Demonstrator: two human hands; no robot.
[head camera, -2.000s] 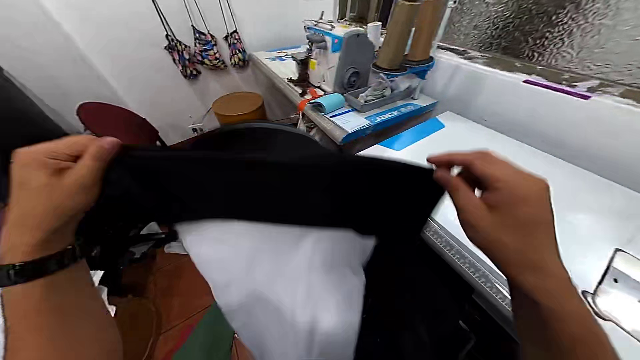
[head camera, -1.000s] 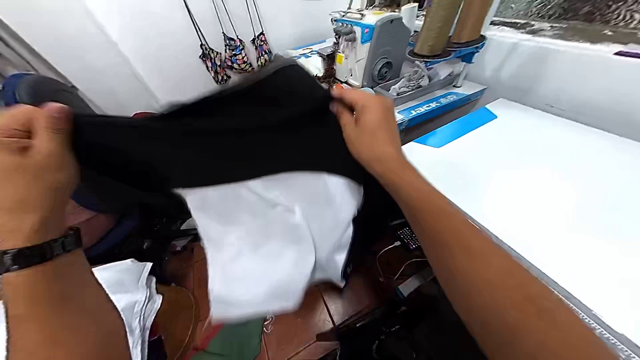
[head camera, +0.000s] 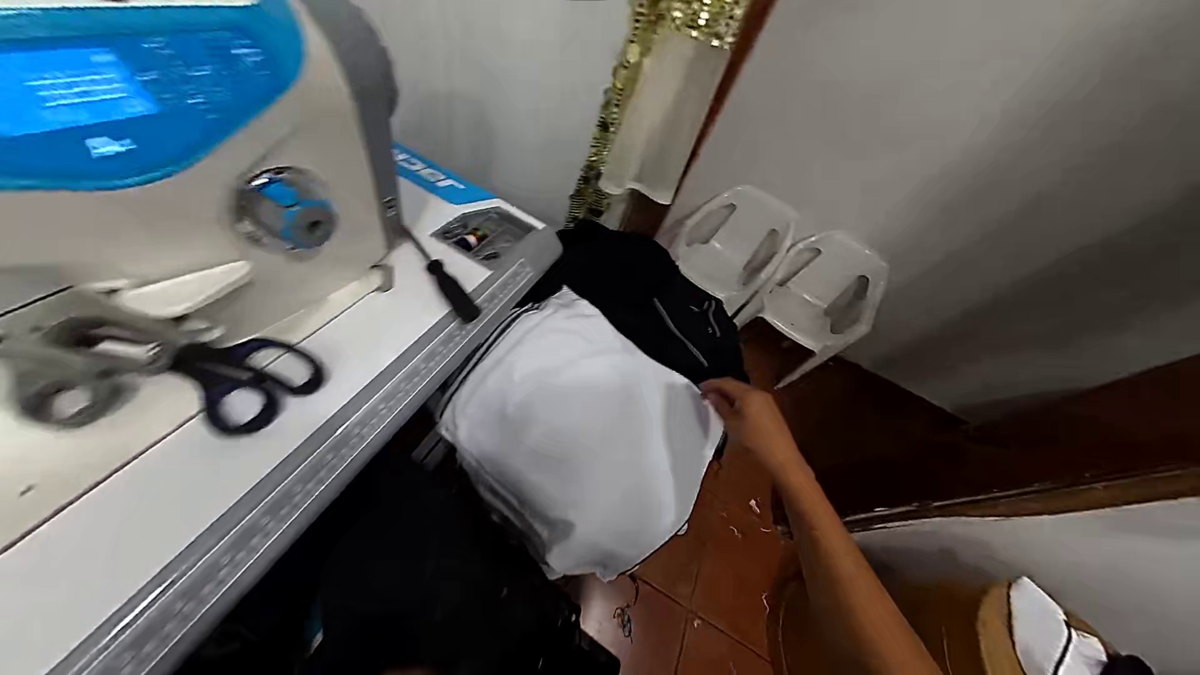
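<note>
A pile of white fabric pieces (head camera: 581, 431) hangs beside the sewing table's edge, with black fabric (head camera: 637, 291) lying behind and over it. My right hand (head camera: 745, 412) reaches in from the lower right and pinches the right edge of the fabric between thumb and fingers, where white meets black. My left hand is out of view. What holds up the pile is hidden beneath it.
An industrial sewing machine (head camera: 347, 159) stands on the white table (head camera: 122, 553) at left. Dark-handled scissors (head camera: 248, 380) and a screwdriver (head camera: 452, 289) lie near its edge. White plastic chairs (head camera: 820, 295) stand behind. A round wooden stool (head camera: 844, 609) is at lower right.
The view has swung far to another machine. Earlier both hands held up black fabric with a white piece; now my left hand has left view and my right hand is at the pile's edge.
</note>
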